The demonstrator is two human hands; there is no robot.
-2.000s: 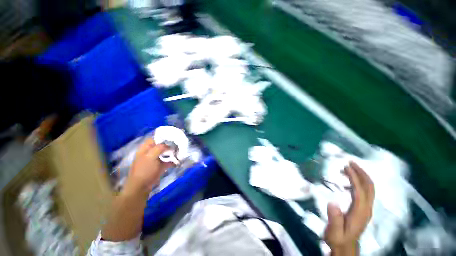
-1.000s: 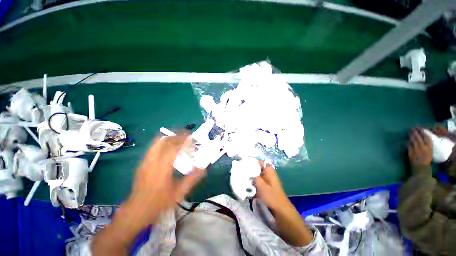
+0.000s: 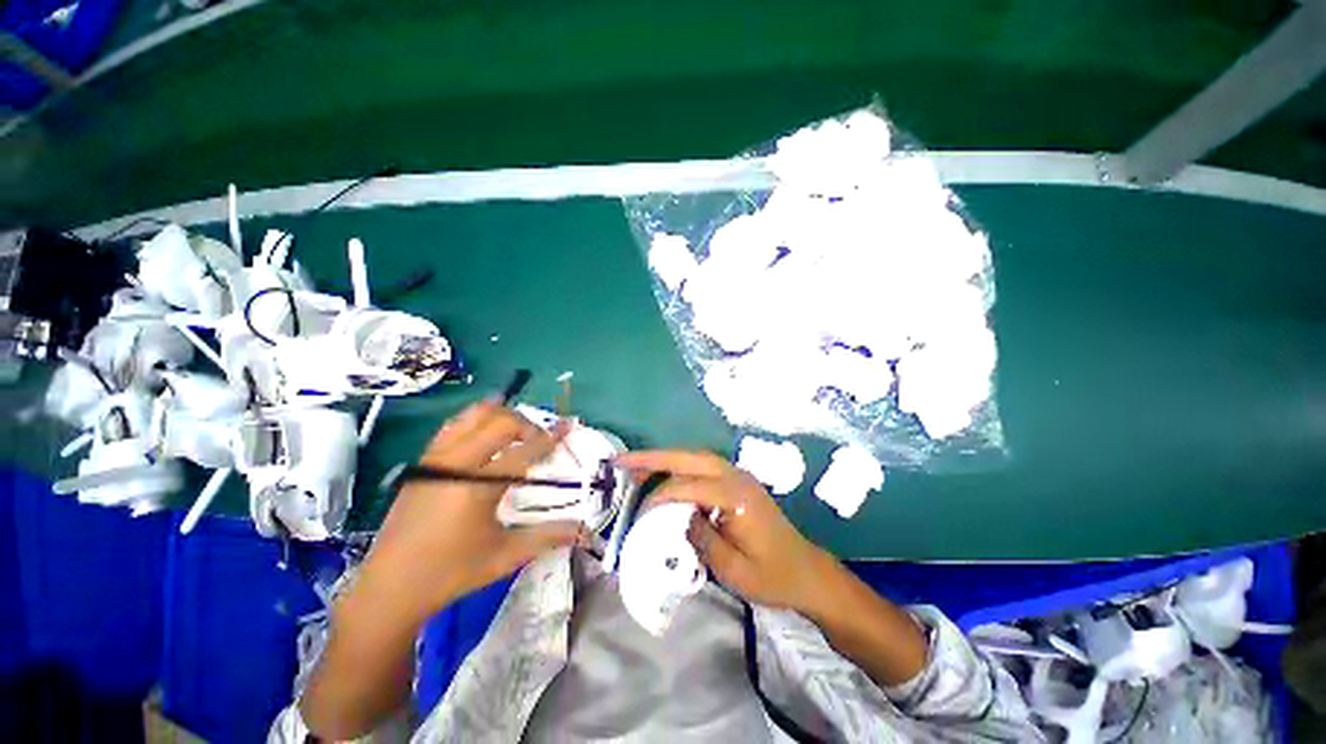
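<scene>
My left hand holds a white camera housing near the bench's front edge. Its open side shows dark wires, and a black cable lies across it. My right hand is at the housing's right side and holds a white rounded part just below the fingers, close to the housing. Whether the two parts touch is hard to tell. Two small white covers lie loose on the green bench just beyond my right hand.
A pile of white covers lies on a clear plastic bag. Part-built cameras with rods and cables cluster at the left. Blue bins with white parts stand below the bench edge. A green conveyor runs behind a pale raised edge.
Both hands have come together at the housing, now with its open side showing. The view has shifted, so the bench things appear farther right. The neighbouring worker's hands have left the view.
</scene>
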